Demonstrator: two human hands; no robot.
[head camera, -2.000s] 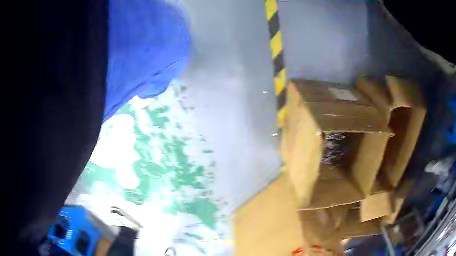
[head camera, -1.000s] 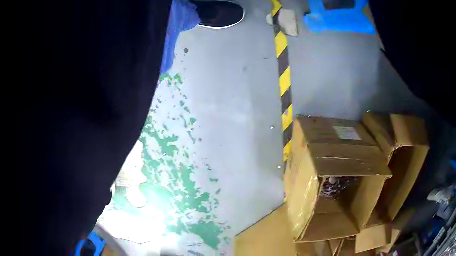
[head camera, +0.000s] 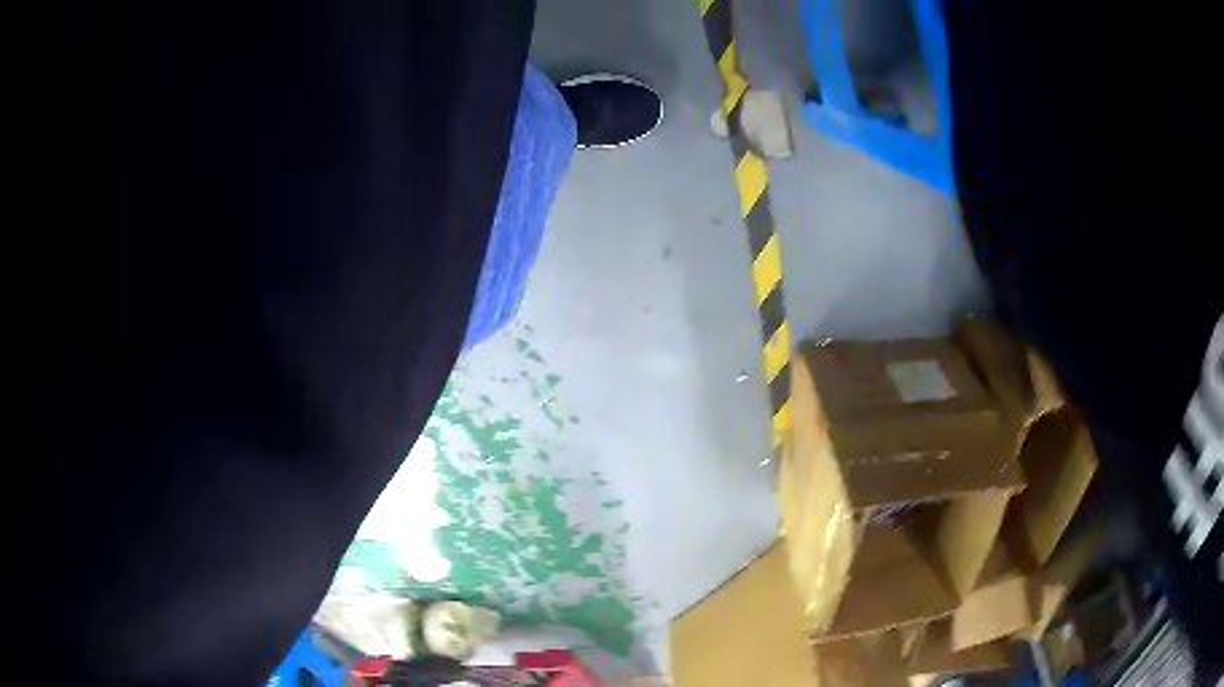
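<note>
Neither of my hands shows; dark clothing fills the left side and the upper right. Nearest in front, an open cardboard carton (head camera: 909, 427) stands on the grey floor at the lower right, with a pale label on its side. Its opening faces the bottom of the view, and its inside is mostly shadowed. A second open carton (head camera: 1060, 463) is against its right side, partly covered by dark clothing. A flat tan cardboard piece (head camera: 738, 627) lies at its lower left.
Yellow-black floor tape (head camera: 765, 269) runs down to the carton. A blue frame-like object (head camera: 886, 145) is at the top right. A pale scrap (head camera: 767, 124) lies by the tape. A dark shoe (head camera: 615, 110) and blue cloth (head camera: 524, 215) show at upper centre. Red objects (head camera: 557, 667) are at the bottom.
The view has shifted; the cartons and shoe sit lower in the picture. Dark clothing now covers more at the right and hides part of the second carton. Red objects have appeared at the bottom.
</note>
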